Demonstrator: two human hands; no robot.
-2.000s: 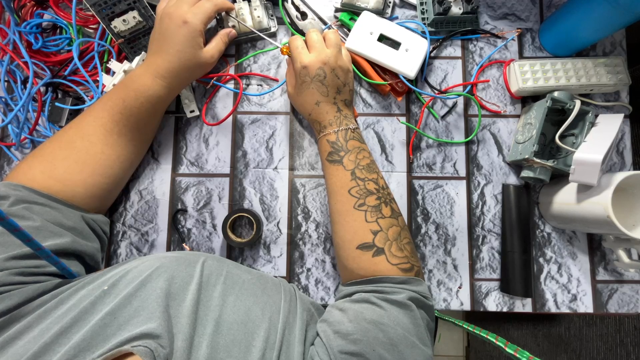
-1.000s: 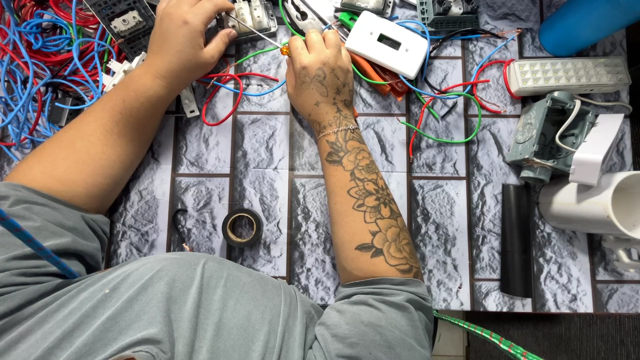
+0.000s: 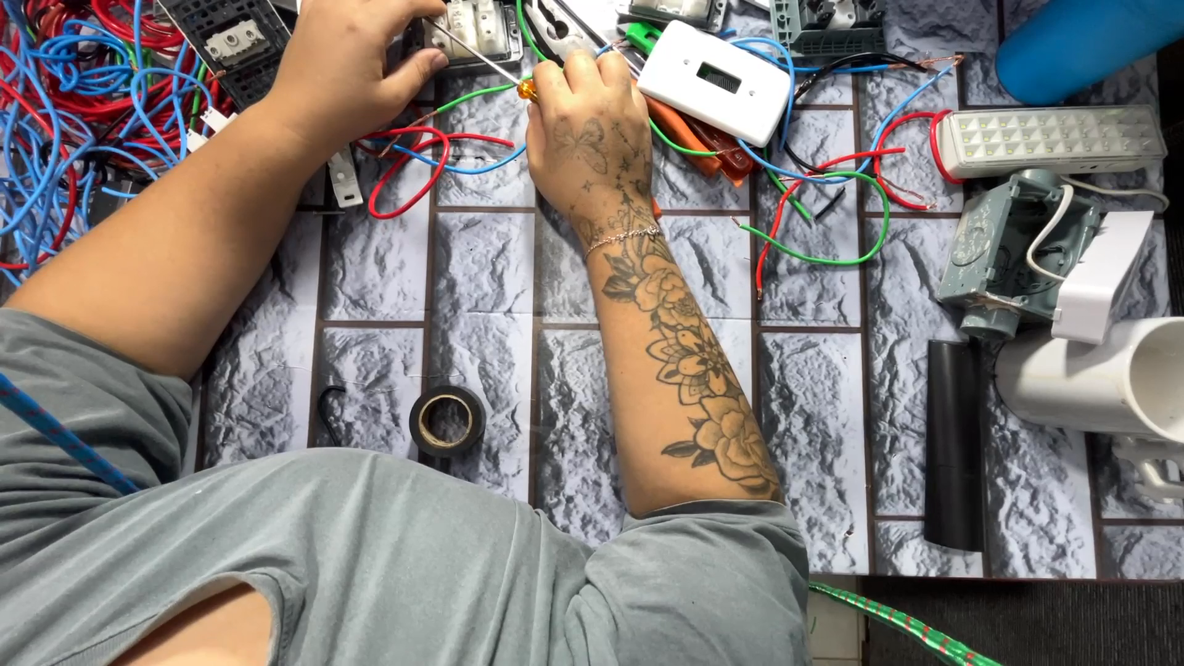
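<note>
My right hand (image 3: 592, 129) is closed around a screwdriver (image 3: 526, 89) with an amber handle. The thin metal shaft points up and left to an electrical switch module (image 3: 476, 35) at the top edge. My left hand (image 3: 375, 60) is beside that module, thumb and fingers near its left side; the top of the frame cuts off part of it, so its grip is unclear. Just right of my right hand lies a white wall plate (image 3: 714, 81) with a rectangular slot, over orange-handled pliers (image 3: 694, 148). Another pliers' head (image 3: 558, 28) shows above my right knuckles.
Tangled red and blue wires (image 3: 83, 120) fill the upper left beside a black module frame (image 3: 236, 46). Black tape (image 3: 447, 421) lies near my body. At right are an LED light bar (image 3: 1050, 141), a grey junction box (image 3: 1008, 240), a white pipe (image 3: 1064, 375), a black tube (image 3: 954, 444) and a blue cylinder (image 3: 1082, 46).
</note>
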